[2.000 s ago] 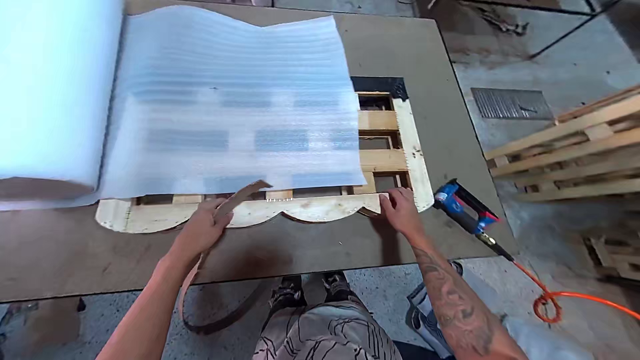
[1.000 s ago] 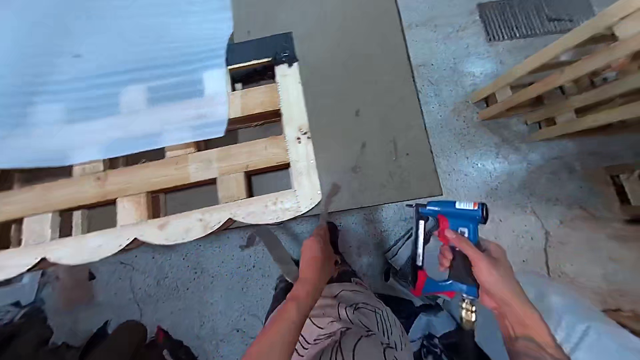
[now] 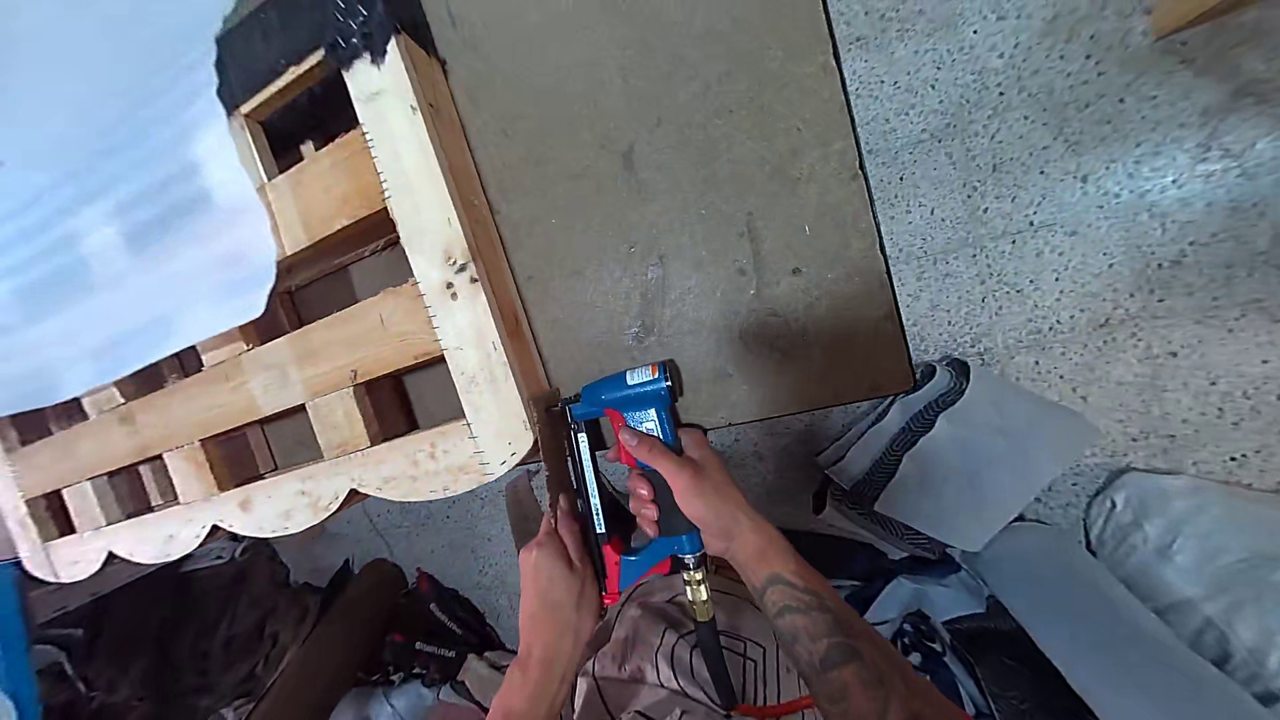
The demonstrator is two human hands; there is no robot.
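My right hand (image 3: pixel 685 490) grips a blue and red pneumatic staple gun (image 3: pixel 620 400) by its black handle, the thumb near the red trigger. Its nose touches or nearly touches a brown strip (image 3: pixel 553 450) at the rounded corner of a wooden frame (image 3: pixel 440 240). Just below that corner, my left hand (image 3: pixel 560 570) pinches the strip, whose other part hangs to the left of the fingers. The frame has crossing slats, a scalloped near edge, rows of staples and black material at its upper corner. A translucent white foam sheet (image 3: pixel 120 220) covers part of the slats.
The frame lies on a brown board-topped table (image 3: pixel 680 200), whose right edge and near corner show. A brass fitting (image 3: pixel 697 590) joins the gun to its air hose. Dark fabric and a brown roll (image 3: pixel 335 640) lie below left; folded fabric pieces (image 3: pixel 980 450) lie at right.
The staple gun, lying on the table two seconds ago, was in my right hand a second ago and is now at the frame's corner. My left hand has brought the strip there. The view has shifted.
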